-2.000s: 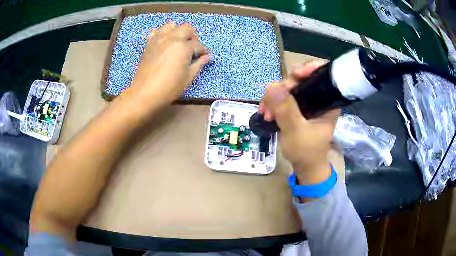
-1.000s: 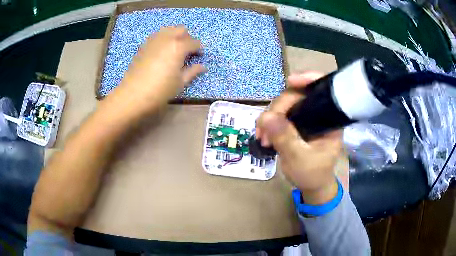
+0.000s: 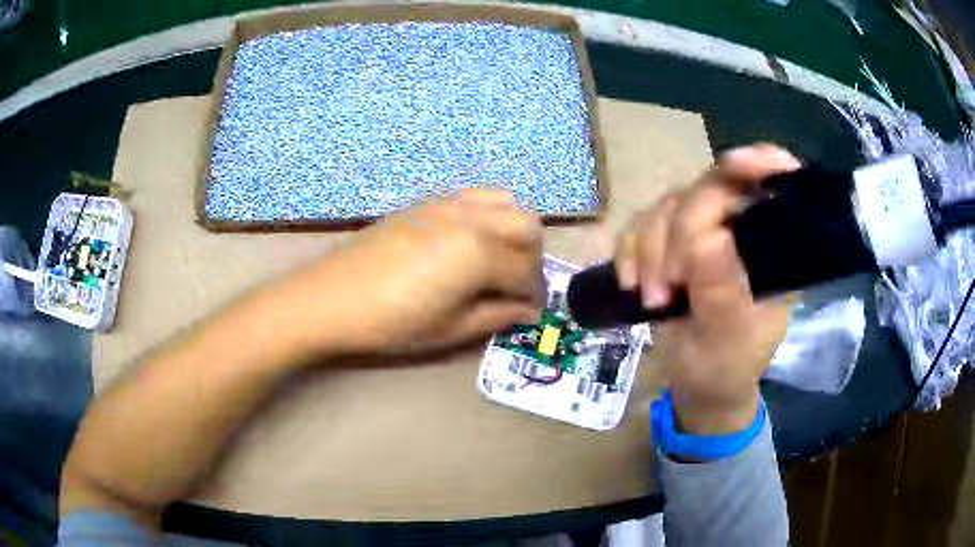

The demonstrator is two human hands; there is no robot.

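Note:
A white plastic housing (image 3: 615, 401) with a green circuit board (image 3: 529, 340), a yellow transformer (image 3: 548, 341) and thin red and black wires lies tilted on the cardboard sheet. My right hand (image 3: 711, 288) is closed around a black electric screwdriver (image 3: 807, 233) with a white band; its lower end is over the housing, the tip hidden. My left hand (image 3: 460, 272) is blurred over the housing's upper left part, fingers bent; whether it holds a screw cannot be seen. The screw tray (image 3: 401, 123), full of tiny silver-blue screws, lies behind.
A second open housing (image 3: 86, 260) lies at the cardboard sheet's (image 3: 321, 438) left edge, with a bagged lead beside it. A clear plastic bag (image 3: 821, 344) lies right of my right hand. A shaggy white heap (image 3: 925, 310) is at far right. A green belt with a pale rail curves behind.
My left hand has moved from the screw tray to the housing. The housing has shifted right and nearer and turned slightly. My right hand and the screwdriver have moved right, with the screwdriver more level.

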